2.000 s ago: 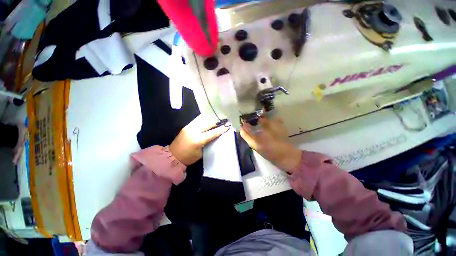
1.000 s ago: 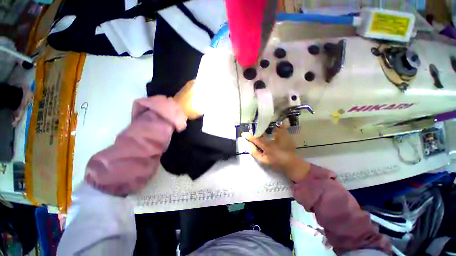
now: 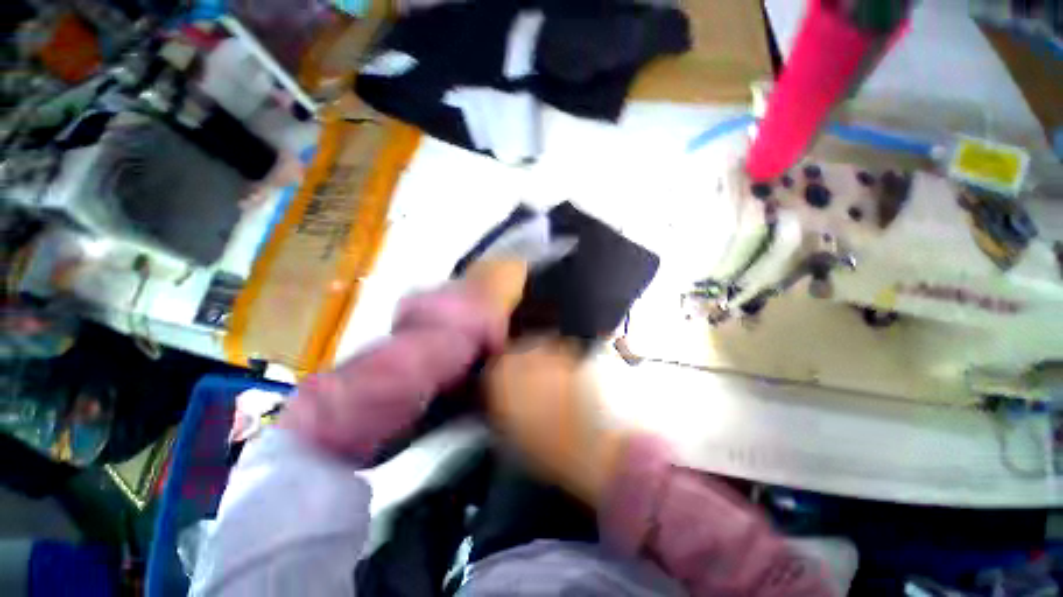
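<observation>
The black garment panel [image 3: 600,268] with a white piece [image 3: 530,237] lies partly bunched on the white machine table [image 3: 688,408], left of the needle area, and hangs towards the lap. My left hand [image 3: 501,286] is at the panel's left side and grips it near the white piece. My right hand [image 3: 542,402] is blurred, at the panel's lower edge; its fingers are too smeared to tell whether they hold cloth. The sewing machine [image 3: 933,251] stands at the right. Its presser foot area [image 3: 713,303] is apart from the panel.
A pink holder [image 3: 816,88] stands before the machine head. Black pieces with white strips [image 3: 583,58] lie at the back. Cardboard with orange tape [image 3: 309,251] lies at the left. A blue crate [image 3: 175,490] is at the lower left, below the table edge. A grey machine [image 3: 163,187] stands farther left.
The view has swung left. The panel has come away from the needle area to the left. My right hand has left the presser foot and moved beside my left hand.
</observation>
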